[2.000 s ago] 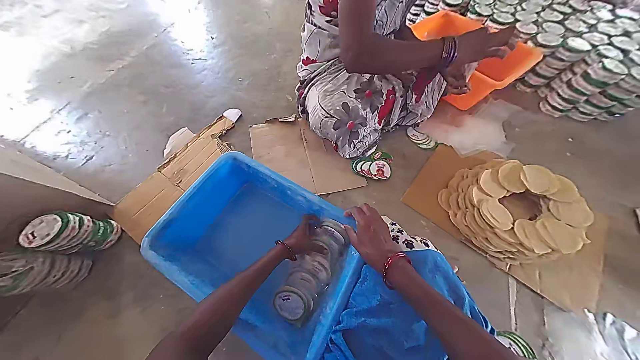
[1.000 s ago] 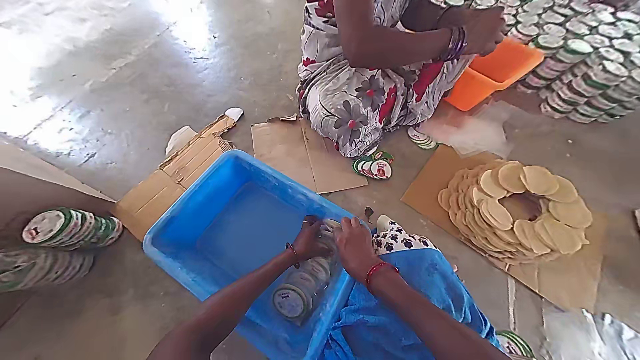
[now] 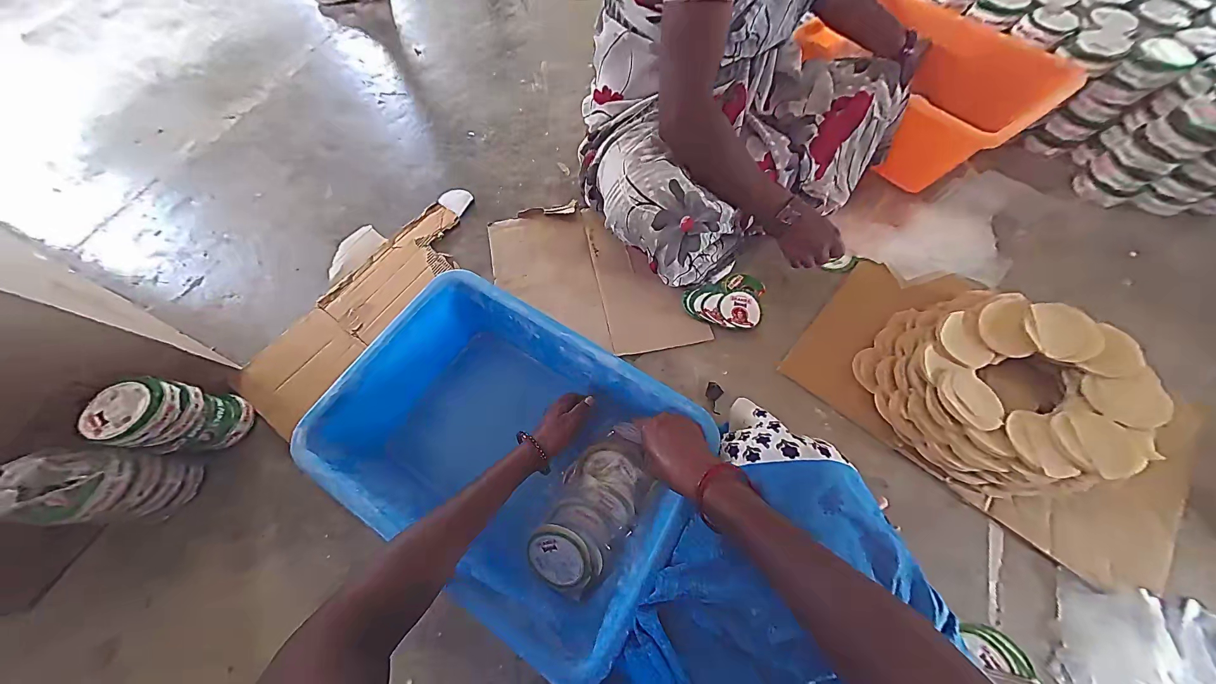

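A blue plastic tub point(image 3: 380, 475) lies across my lap and the floor. Inside it, along the right side, rests a clear plastic bag of round labelled packs point(image 3: 589, 513). My right hand point(image 3: 676, 454) is closed on the upper end of this bag, by the tub's right rim. My left hand point(image 3: 562, 424) is over the tub just left of the bag, with its fingers partly curled and seemingly holding nothing. A blue cloth point(image 3: 798, 560) covers my lap to the right of the tub.
Thin round discs point(image 3: 1102, 380) are stacked in a ring on cardboard point(image 3: 1130, 532) at right. A seated person point(image 3: 684, 123) is beside an orange tub point(image 3: 997, 85) and round labels point(image 3: 727, 306). Stacked round packs point(image 3: 1140, 123) stand behind; more labelled rounds point(image 3: 166, 413) lie at left.
My left hand has come away from the bag's upper end, where both hands were together. The other person's near hand has moved down to the floor, and the orange tub now stands tilted.
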